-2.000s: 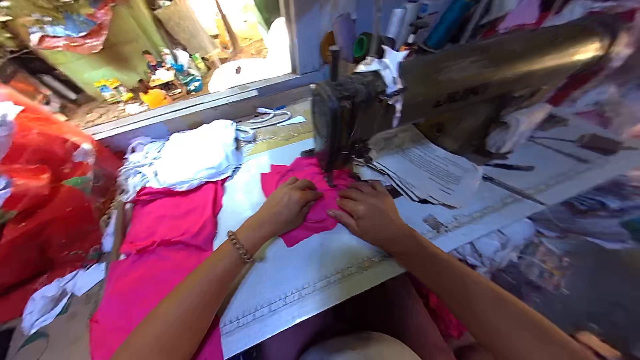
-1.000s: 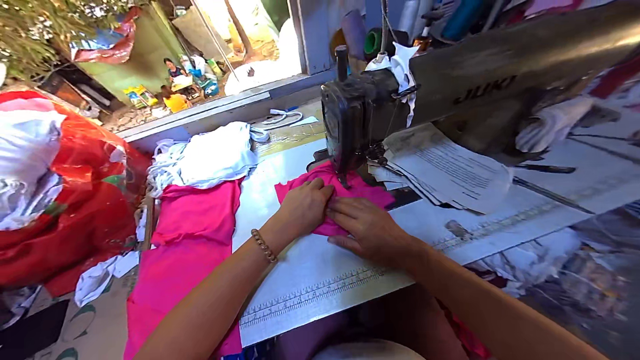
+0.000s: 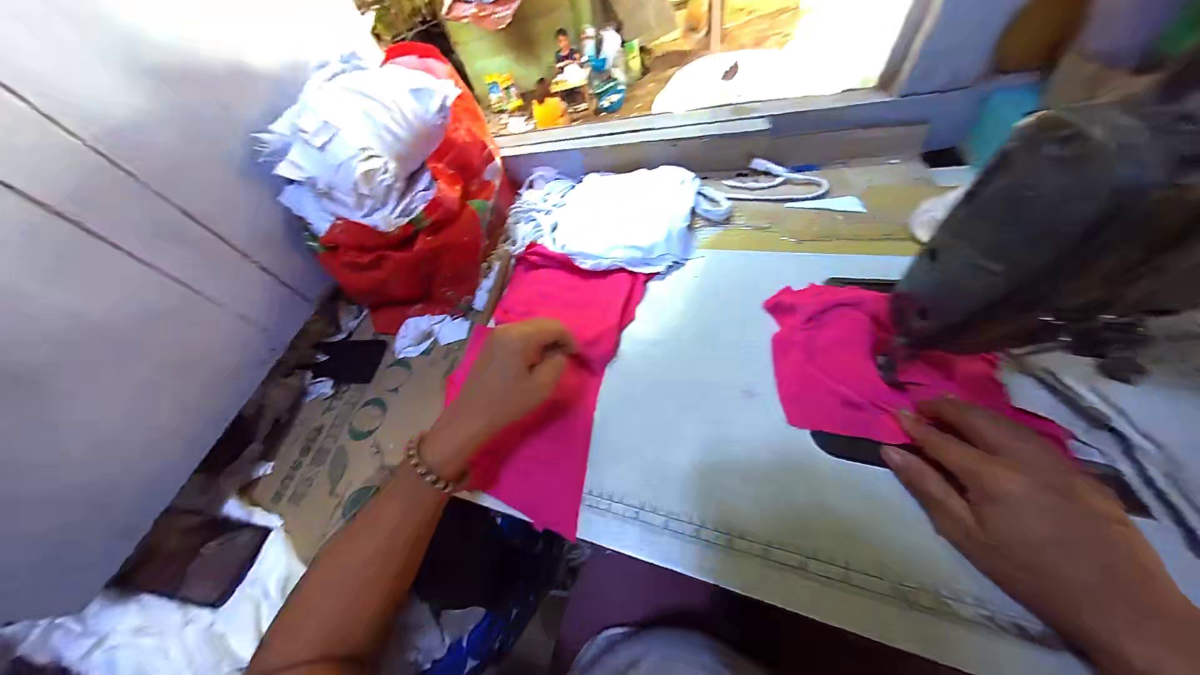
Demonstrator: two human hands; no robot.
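A sewing machine (image 3: 1050, 206) stands at the right, its needle area over a small bunched pink fabric piece (image 3: 834, 366). My right hand (image 3: 994, 478) rests at the near edge of that piece, fingertips on the cloth; whether it pinches the cloth I cannot tell. Off to the left, a longer pink cloth (image 3: 572, 309) lies over the table's left part. Over this cloth is my left hand (image 3: 516, 380), wearing a beaded bracelet, fingers curled with thumb and forefinger close together; blur hides whether fabric is between them.
A white cloth pile (image 3: 628, 216) lies behind the long pink cloth. Beyond it are a white cord (image 3: 778, 183) and the window sill (image 3: 656, 131). A red bag (image 3: 412, 272) topped with white fabric stands at the left. A measuring scale (image 3: 750, 544) runs along the table's front edge.
My left hand has left the pink piece under the machine and moved left over the long pink cloth. My right hand remains by the machine. The view has swung left.
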